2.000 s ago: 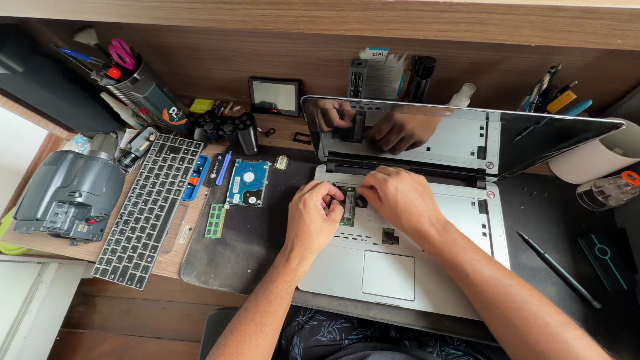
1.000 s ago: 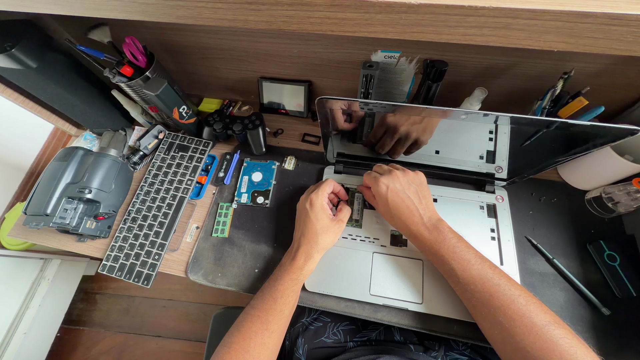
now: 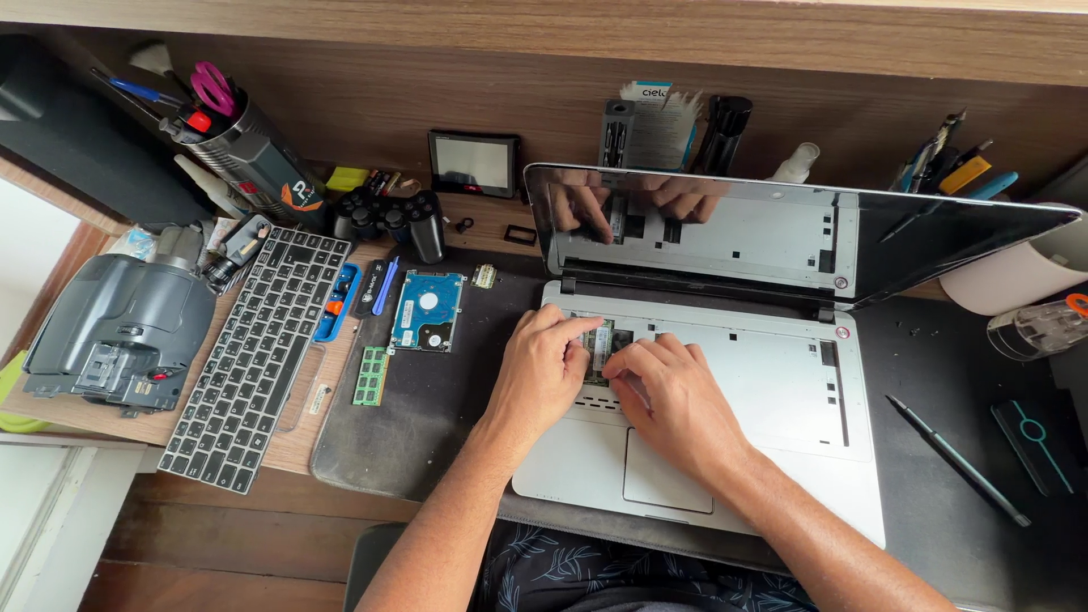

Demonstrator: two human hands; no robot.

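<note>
An open silver laptop [image 3: 765,374] with its keyboard removed lies on the dark mat. In an opening of its left part, a RAM module [image 3: 600,347] with a white label lies between my hands. My left hand [image 3: 544,365] rests at the module's left side, index finger stretched over its upper end, thumb beside it. My right hand [image 3: 676,395] has its fingertips at the module's lower right edge. Whether either hand grips it cannot be told. A detached laptop keyboard [image 3: 255,357], a bare hard drive [image 3: 427,310] and a green RAM module [image 3: 371,376] lie to the left.
Left of the laptop are a blue pry tool [image 3: 385,286], a blue case [image 3: 338,302] and a game controller [image 3: 391,219]. The raised screen [image 3: 705,229] stands behind my hands. A stylus-like pen [image 3: 958,460] and a dark device [image 3: 1033,446] lie right.
My right hand has moved down toward the near end of the RAM module. My left index finger has stretched out over the module's far end.
</note>
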